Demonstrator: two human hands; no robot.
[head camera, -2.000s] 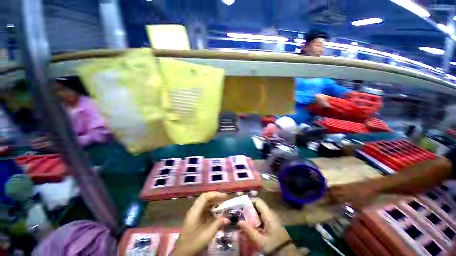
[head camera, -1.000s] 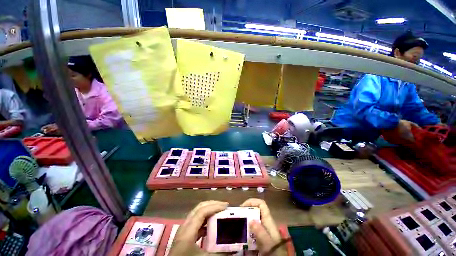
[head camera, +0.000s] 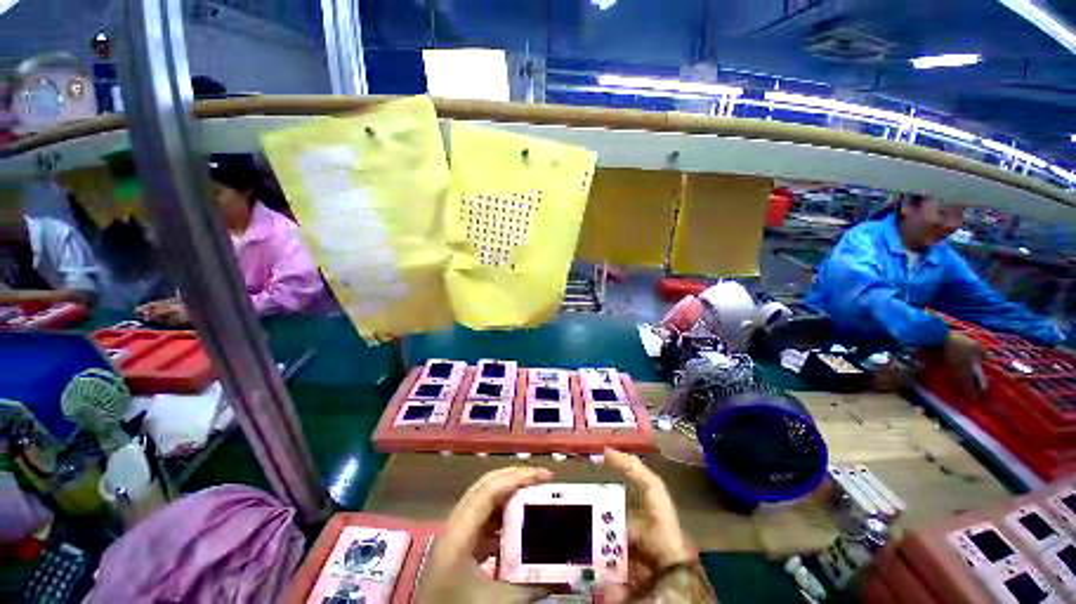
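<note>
A pink toy digital camera (head camera: 564, 533) is held upright between my two hands at the bottom centre, its black screen and small buttons facing me. My left hand (head camera: 474, 531) grips its left side. My right hand (head camera: 661, 531) grips its right side, with the fingertips behind the top edge. Behind it a salmon foam tray (head camera: 514, 439) holds rows of units with black screens. A nearer foam tray (head camera: 309, 564) holds housings with round parts and is partly hidden by my hands.
A purple round basket (head camera: 765, 446) and wire bundle (head camera: 715, 375) stand right of centre. Stacked foam trays (head camera: 914, 564) fill the lower right. A pink cloth (head camera: 195, 555) and metal post (head camera: 224, 283) are at left. A person in blue handles red crates (head camera: 1003, 395) at right.
Since two seconds ago the camera has turned from a tilted pose to face me squarely. In the last second, its button side came into view. The person in blue now leans over the crates.
</note>
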